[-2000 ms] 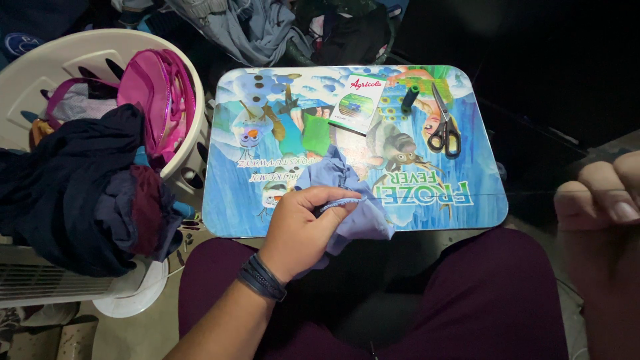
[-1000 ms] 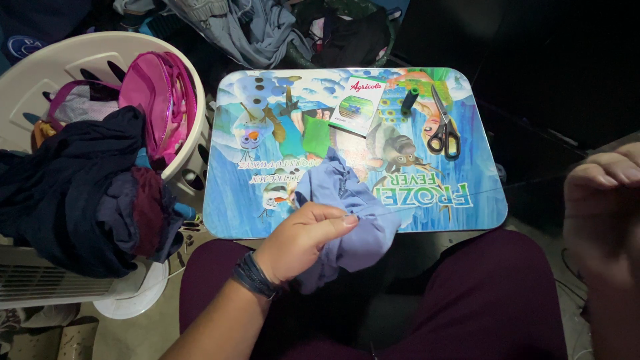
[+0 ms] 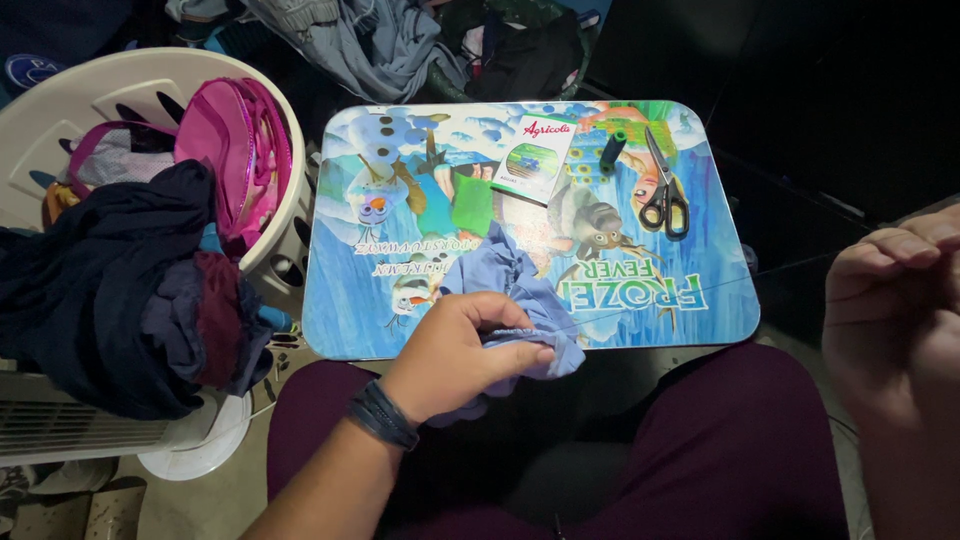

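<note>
Between the thumb and fingers of my left hand [image 3: 469,352] is pinched the edge of a light blue cloth [image 3: 525,300], its stitched seam showing. A dark thread [image 3: 720,283] runs taut from the cloth to my right hand [image 3: 896,300], raised at the right edge with fingertips together. Whether a needle is there cannot be made out. On the printed lap table [image 3: 337,300] lie an Agricola needle packet [image 3: 535,160], a dark green thread spool [image 3: 613,152] and black-handled scissors [image 3: 664,195], slightly spread.
To the left stands a cream laundry basket [image 3: 277,82] with a pink bag [image 3: 217,142] and dark clothes [image 3: 97,262] hanging over its rim. A white fan [image 3: 90,439] is below it. More clothes [image 3: 375,45] are piled behind the table.
The cloth hung lower and more spread out a second ago; now its seam edge is folded up in my left fingers. My right hand stays at the right side with the thread stretched.
</note>
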